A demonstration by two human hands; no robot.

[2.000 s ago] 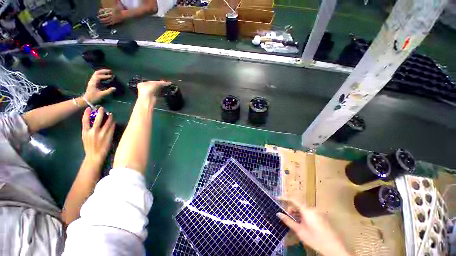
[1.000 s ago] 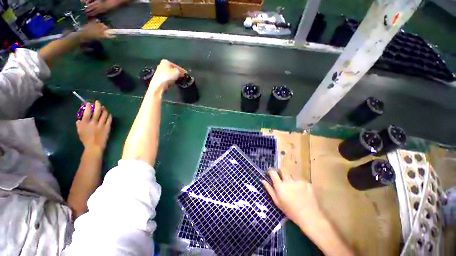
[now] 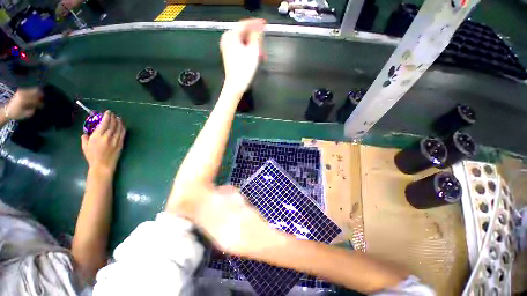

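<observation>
My left hand point(image 3: 244, 52) is blurred, raised over the belt with its fingers bent; whether it holds anything small cannot be told. A black cylindrical unit point(image 3: 246, 102) is mostly hidden behind my left wrist. My right hand point(image 3: 228, 222) is blurred and lies across the sheet's left side, at my left forearm; its fingers cannot be made out. The dark gridded sheet point(image 3: 292, 202) lies tilted over a lower gridded sheet stack point(image 3: 283, 151). More black units stand on the belt, left point(image 3: 193, 87) and right point(image 3: 319, 105) of my left wrist.
A neighbour's hand point(image 3: 104, 139) holds a purple-lit unit point(image 3: 93, 122) at left. A white metal post point(image 3: 399, 72) rises beside the belt. Several black units lie near the cardboard mat point(image 3: 381, 225), with perforated strips point(image 3: 488, 231) at right.
My left hand has moved right and up from the cylinder it was at. My right hand has left the sheet's right edge and moved left across it. Units on the belt have shifted right.
</observation>
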